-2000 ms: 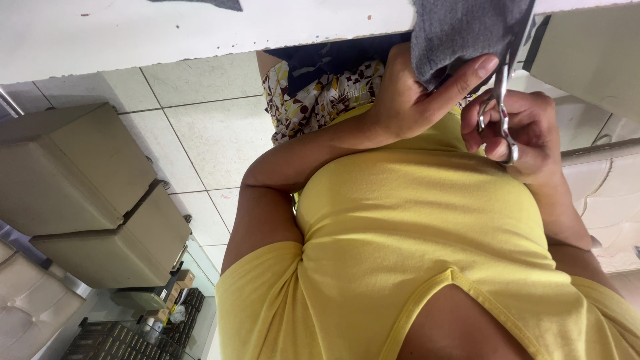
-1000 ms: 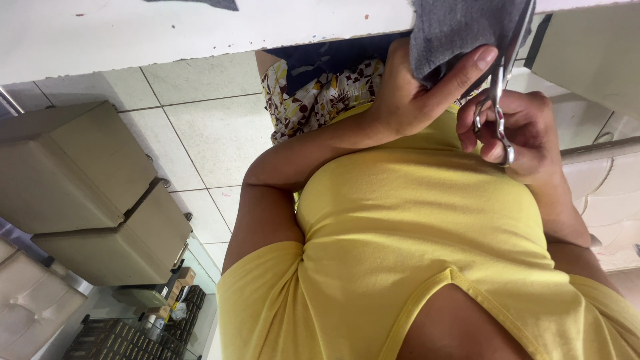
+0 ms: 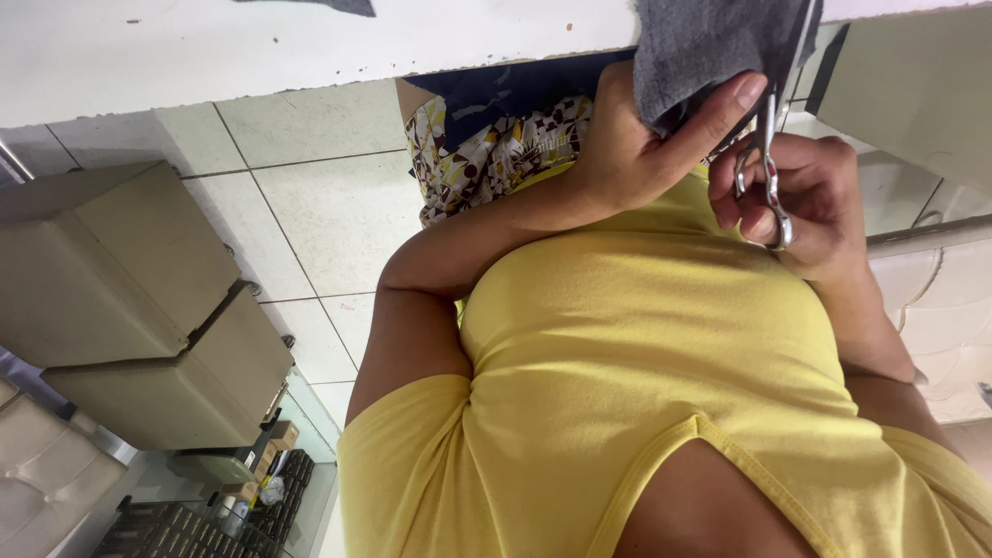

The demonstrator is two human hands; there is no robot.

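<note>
Dark grey fabric hangs over the front edge of the white table, pinched by my left hand with the thumb on top. My right hand grips metal scissors, its fingers at the finger rings. The scissors' blades point up along the fabric's right side, close to my left thumb tip. Whether the blades are fully closed cannot be told. Another dark grey fabric piece lies on the table at the top edge of the view.
The white table's chipped front edge crosses the top. Beige padded box-like furniture on casters stands at left, above a glass shelf holding dark boxes. Tufted pale upholstery is at right. Patterned cloth covers my lap.
My right hand and the scissors' handles have shifted slightly left. My left thumb has moved a little toward the table on the fabric. Both hands keep their holds.
</note>
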